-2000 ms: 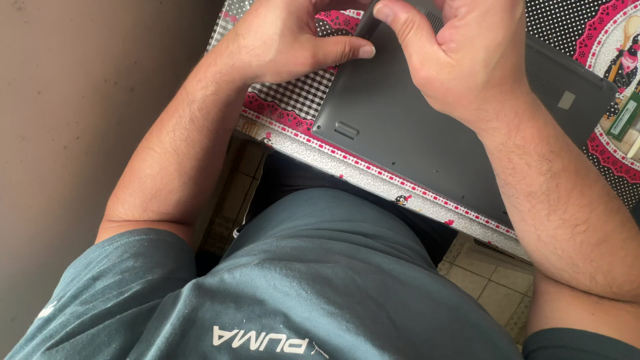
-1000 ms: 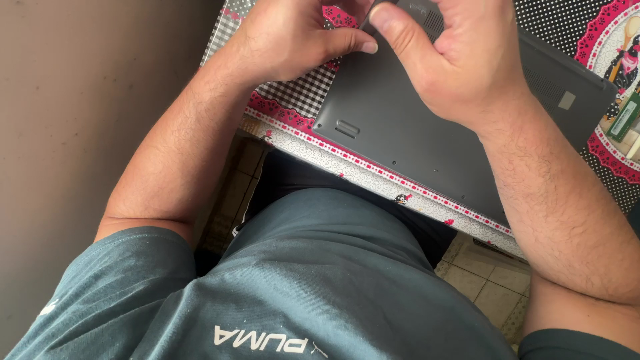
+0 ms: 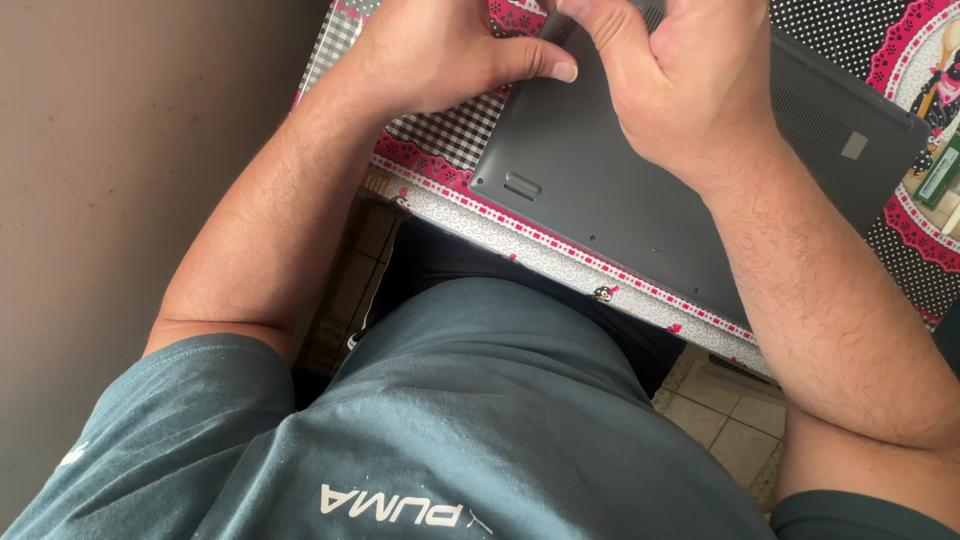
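A dark grey laptop lies with its underside up on the patterned tablecloth, showing vents, screw holes and rubber feet. My left hand is at the laptop's left edge, its thumb stretched over the casing and its other fingers cut off by the top of the view. My right hand is over the upper part of the laptop, thumb pointing to the left edge near my left hand. The fingertips of both hands are mostly out of frame, so whether they hold anything small cannot be seen.
A green memory module with a white label lies on the tablecloth right of the laptop. The table's near edge runs slantwise just in front of my body. A plain brownish wall or panel stands to the left.
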